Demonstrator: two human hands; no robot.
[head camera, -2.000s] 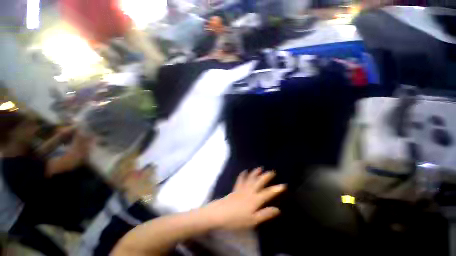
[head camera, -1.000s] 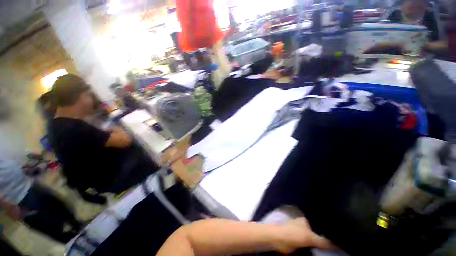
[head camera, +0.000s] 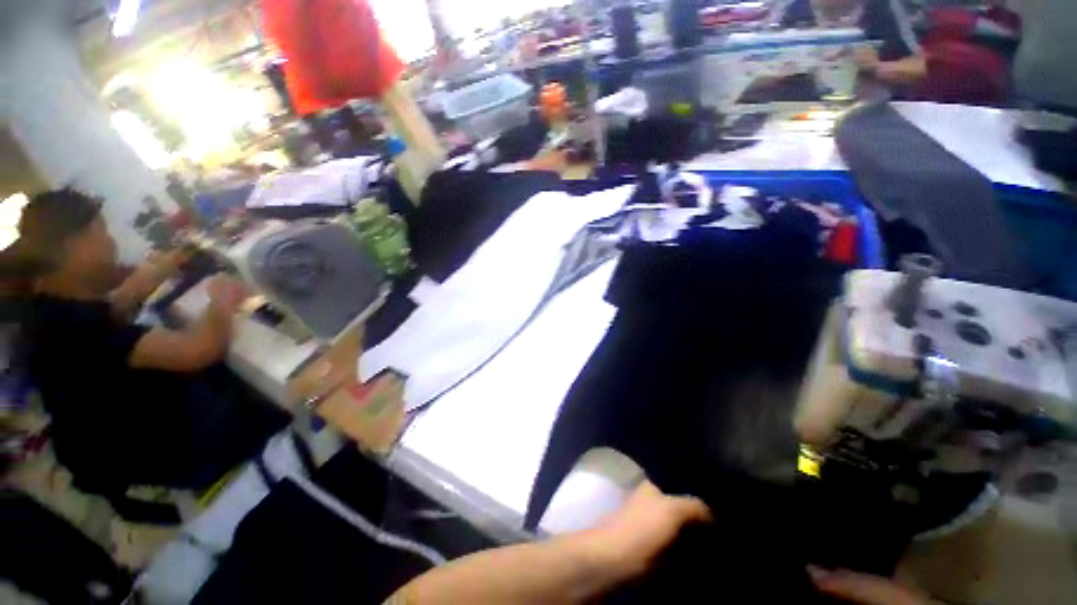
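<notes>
Black fabric panels (head camera: 709, 331) cover the space in front of me, left of the white sewing machine head (head camera: 957, 343). My left hand (head camera: 644, 526) is on the black fabric at the bottom centre, fingers together and seeming to pinch it. A white rounded piece (head camera: 591, 487) lies beside this hand, partly hidden by it. My right hand (head camera: 862, 583) is at the bottom edge, below the machine's yellow-lit needle area, mostly cut off; its grip is unclear. Long white panels (head camera: 508, 284) lie left of the black fabric.
A blue tray (head camera: 868, 225) with fabric scraps stands behind the fabric. A person in black (head camera: 130, 355) works at the left. White cloth with dark bands (head camera: 236, 508) hangs lower left. A red bag (head camera: 331, 53) hangs above. A dark grey panel (head camera: 927, 177) lies behind the machine.
The view has turned and steadied, bringing more of the machine into the picture. My left hand, spread open two seconds ago, now has its fingers together on the black fabric. My right hand now shows.
</notes>
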